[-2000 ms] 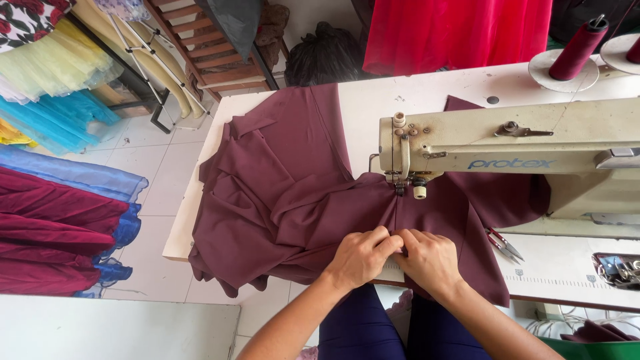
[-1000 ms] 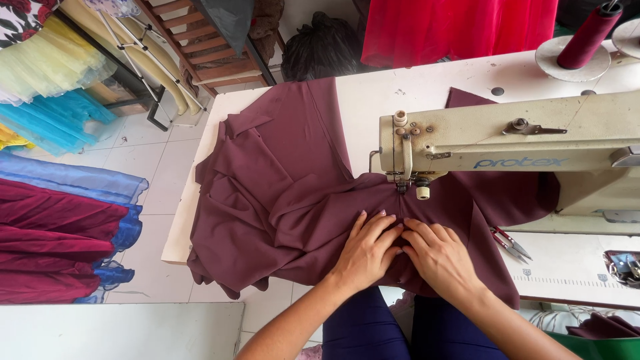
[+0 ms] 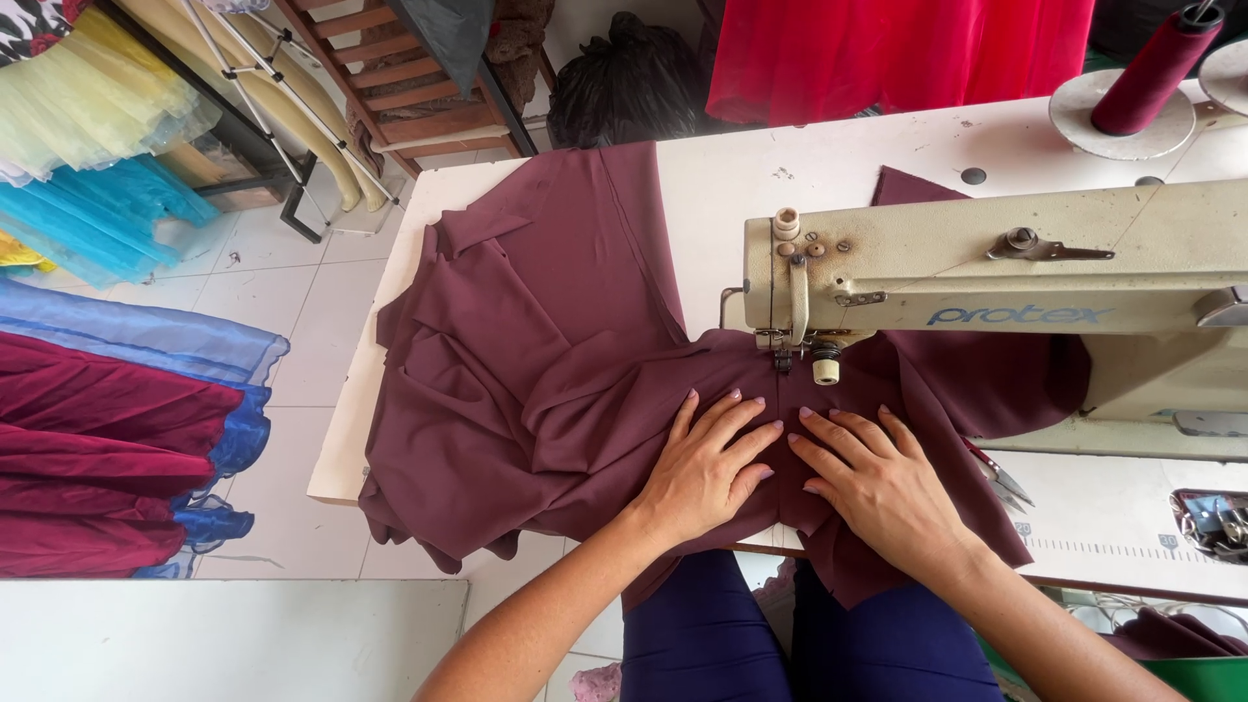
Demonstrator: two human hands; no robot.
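Note:
Maroon fabric (image 3: 507, 390) lies bunched over the left of the sewing table and runs under the head of a Protex sewing machine (image 3: 955, 273). A seam line runs down from the presser foot (image 3: 783, 361) between my hands. My left hand (image 3: 707, 468) rests on the fabric left of that seam, fingers spread. On the other side, my right hand (image 3: 873, 478) lies with its fingers apart, pressing the cloth from above. Both hands are just below the presser foot. The needle tip is too small to make out.
Thread snips (image 3: 1004, 480) lie at the fabric's right edge, near a printed ruler scale (image 3: 1111, 551). A maroon thread cone (image 3: 1155, 73) stands at the back right. Metal parts fill a tray (image 3: 1209, 526) at the right. Below it is a green container (image 3: 1199, 678).
My hands were close together gathering the cloth two seconds ago. They have since opened and moved apart, and now lie flat on both sides of the seam.

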